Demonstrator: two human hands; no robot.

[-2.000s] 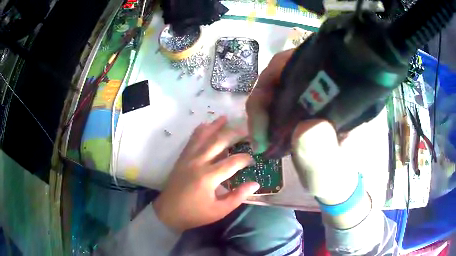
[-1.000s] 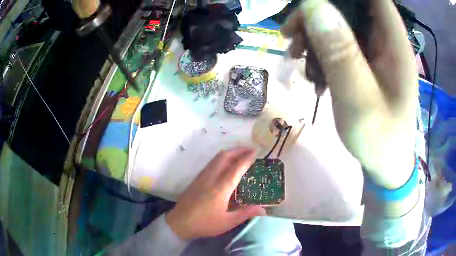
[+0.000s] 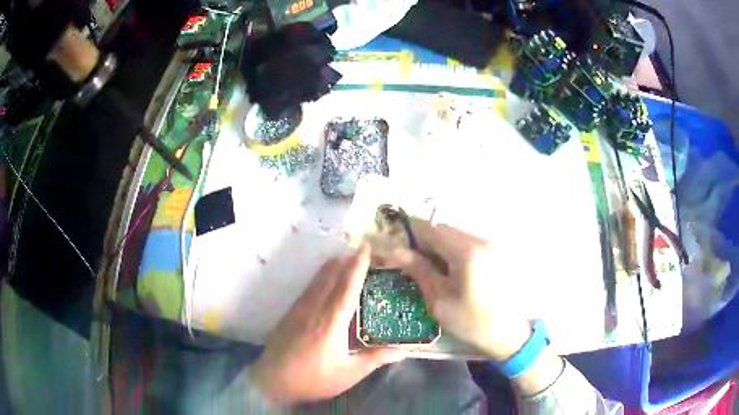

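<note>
The green circuit board (image 3: 395, 312) lies in its cream housing at the table's front edge. My left hand (image 3: 318, 332) is beside the housing's left side, its thumb along the lower edge and its fingertips near the cream back cover. My right hand (image 3: 458, 284), with a blue wrist strap, holds the cream back cover (image 3: 369, 203) just above the board. Metal and dark wire show on the cover. The fingers hide part of the cover and the board's upper edge.
A screw tray (image 3: 355, 158) and a round screw dish (image 3: 274, 130) stand behind, with loose screws around. A black square sheet (image 3: 215, 211) lies left. Board assemblies (image 3: 579, 93) are at back right, red-handled pliers (image 3: 653, 243) at the right edge. A blue bin (image 3: 697, 162) is beyond.
The electric screwdriver has left my right hand and the area over the board. My right hand has come down and taken hold of the back cover, which has moved towards the board.
</note>
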